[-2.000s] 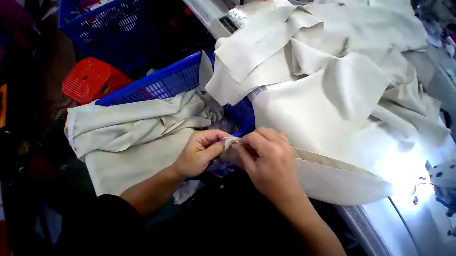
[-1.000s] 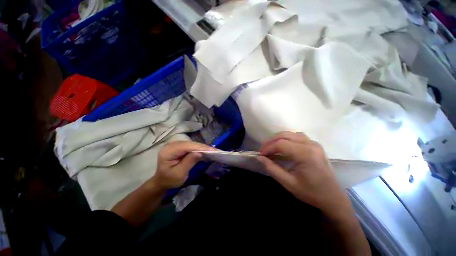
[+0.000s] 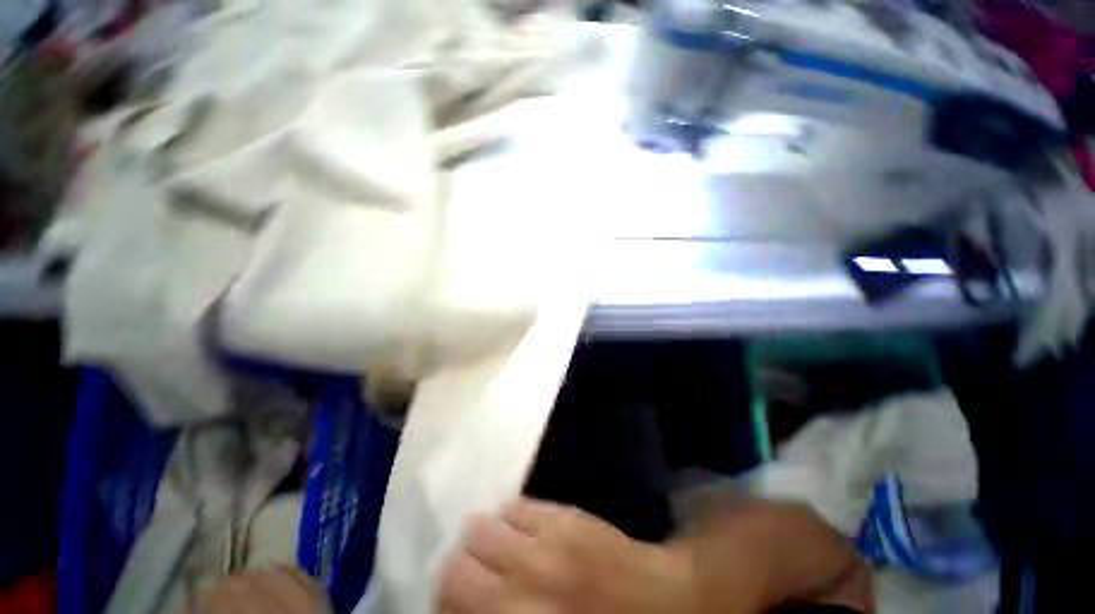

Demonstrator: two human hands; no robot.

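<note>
The frame is blurred. A cream garment piece (image 3: pixel 474 420) hangs in a long strip from the table's front edge towards the lap. My right hand (image 3: pixel 558 561) is at the bottom centre, its fingers closed on the strip's right edge; the fingertips are blurred. My left hand (image 3: pixel 258 593) shows only in part at the bottom left, cut off by the frame edge, so its hold cannot be told. The white sewing machine (image 3: pixel 817 102) with a blue stripe stands at the upper right. Its needle area is lost in glare.
Heaped cream cloth (image 3: pixel 324 240) covers the table's left and hangs over its edge. A blue basket (image 3: pixel 342 480) with cloth is below left. A green basket (image 3: pixel 759 408) with cream cloth and a blue-and-white strip (image 3: pixel 889 522) is below right. A dark phone (image 3: pixel 895 266) lies right on the table.
The view has swung right, bringing the machine, phone and green basket in. The hands were together pinching the cloth edge; now they are far apart and low in the frame.
</note>
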